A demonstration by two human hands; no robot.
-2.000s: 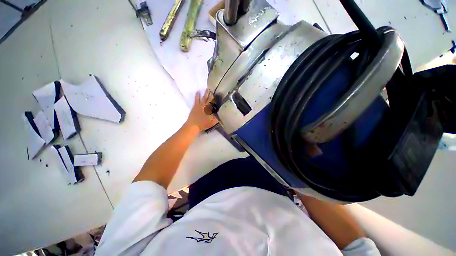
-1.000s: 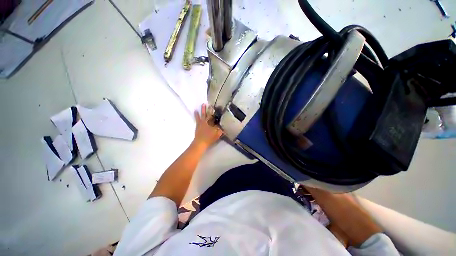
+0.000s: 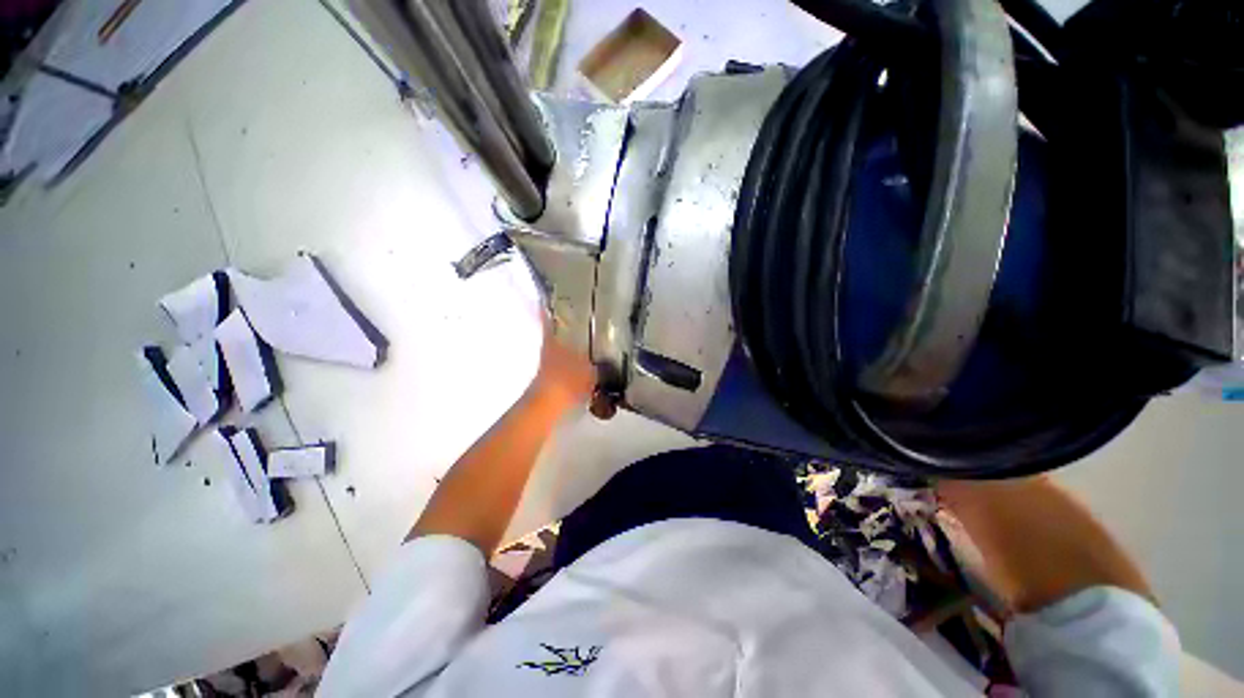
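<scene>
The cutting machine point(image 3: 703, 232) fills the upper centre and right, with a silver and blue motor body, black cable point(image 3: 805, 259) coiled round it and a curved metal handle point(image 3: 975, 205). Two upright metal rods point(image 3: 471, 102) rise from its left end. My left hand point(image 3: 566, 375) is at the machine's near left side by a small brownish knob; its fingers are mostly hidden behind the body. My right forearm runs under the machine at the lower right; my right hand is hidden by the motor. The paper marker point(image 3: 709, 34) shows behind the machine.
Cut pieces point(image 3: 314, 314) with white tops and dark edges lie on the white table point(image 3: 82, 545) at left. A small open box point(image 3: 632, 57) and a yellow-green bar point(image 3: 549, 41) lie behind the machine. Offcuts point(image 3: 873, 532) are heaped below the table edge. More paper-topped material point(image 3: 82, 68) lies far left.
The machine has turned so its rods lean to the upper left, and its left end has shifted left. The small box has come into view; my left fingers have become hidden.
</scene>
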